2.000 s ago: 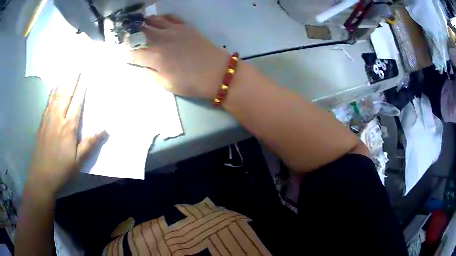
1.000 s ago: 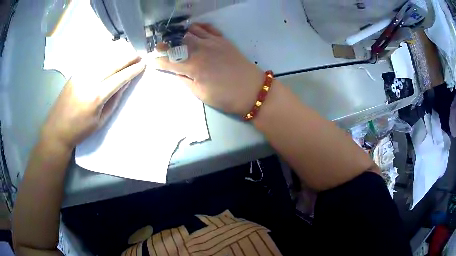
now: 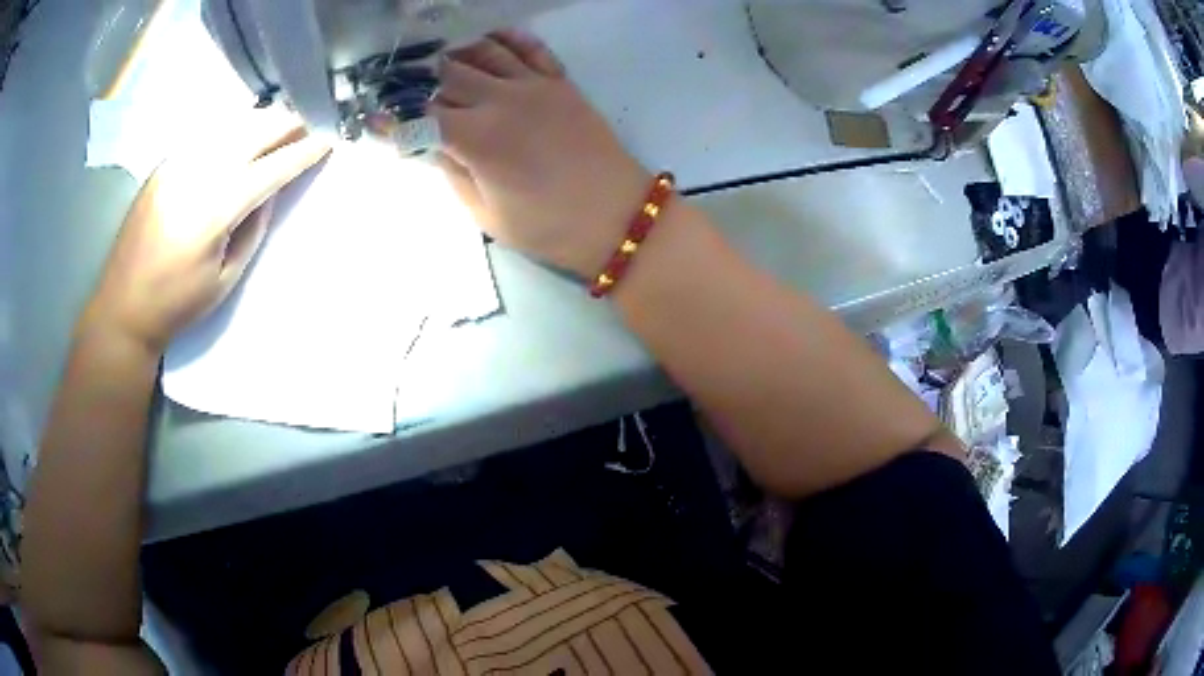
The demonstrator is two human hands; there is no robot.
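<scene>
White cut panels (image 3: 330, 304) lie under strong glare on the pale machine table, with their lower edge near the table's front edge. The presser foot and needle area (image 3: 376, 99) of the sewing machine sits over their upper part. My left hand (image 3: 198, 238) lies on the cloth at the left, fingers pointing to the needle, pressing it flat. My right hand (image 3: 522, 139) is just right of the presser foot, its fingers bent and partly hidden behind the metal parts. Whether it grips cloth cannot be told.
Red-handled snips (image 3: 970, 79) and a white stick (image 3: 911, 77) are at the upper right. Silvery bobbins (image 3: 1009, 221) lie on a black piece at the table's right end. Plastic bags and white cloth (image 3: 1109, 409) are beyond. A black cable crosses the table behind my right wrist.
My left hand has moved up from the lower cloth to near the needle. The cloth has shifted slightly up toward the machine since a second ago. My right hand stays beside the presser foot.
</scene>
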